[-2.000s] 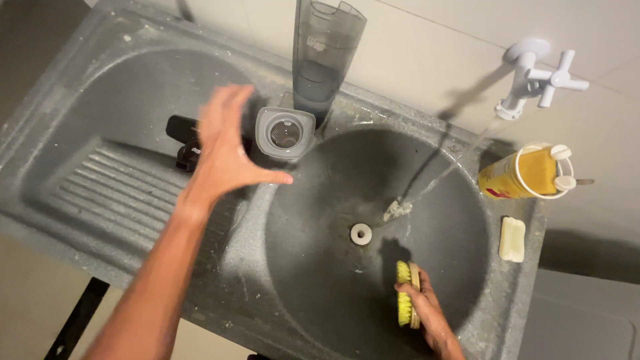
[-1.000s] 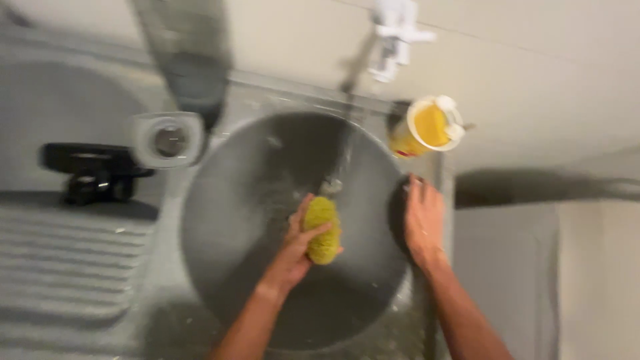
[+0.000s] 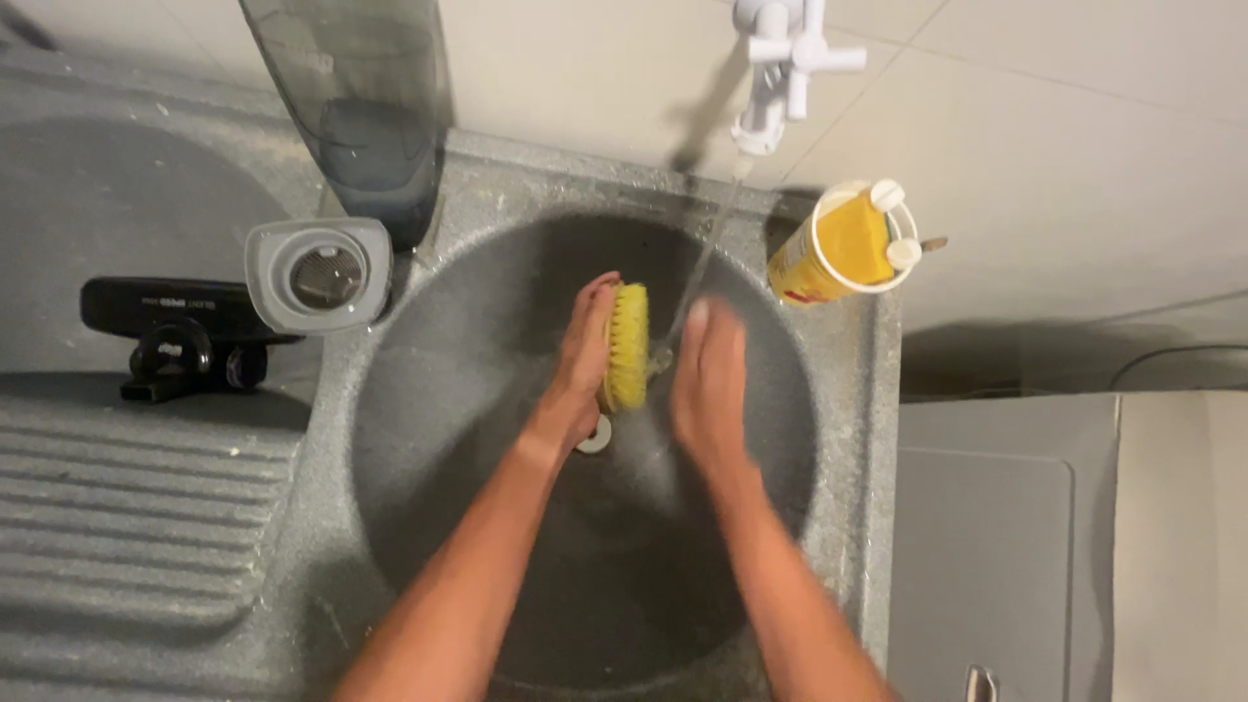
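My left hand (image 3: 583, 356) holds a scrub brush with yellow bristles (image 3: 629, 346) over the round grey sink basin (image 3: 585, 565), its bristles turned to the right. Beside it, across a small gap, is my right hand (image 3: 712, 375), somewhat blurred, with its fingers extended; nothing shows in it. A thin stream of water (image 3: 710, 244) runs from the white tap (image 3: 770, 97) and falls between the two hands. The pale drain fitting (image 3: 595, 435) is partly hidden by my left hand.
Right of the basin stands a white tub (image 3: 804, 263) holding a yellow packet. At the left are a clear grey plastic container (image 3: 375, 127), a square grey part with a mesh filter (image 3: 320, 276), a black vacuum-cleaner head (image 3: 175, 307) and the ribbed washboard (image 3: 127, 517).
Two seconds ago the brush was in my right hand; now my left hand holds it. My right hand has moved from the basin's right rim to beside the water stream. The view has shifted.
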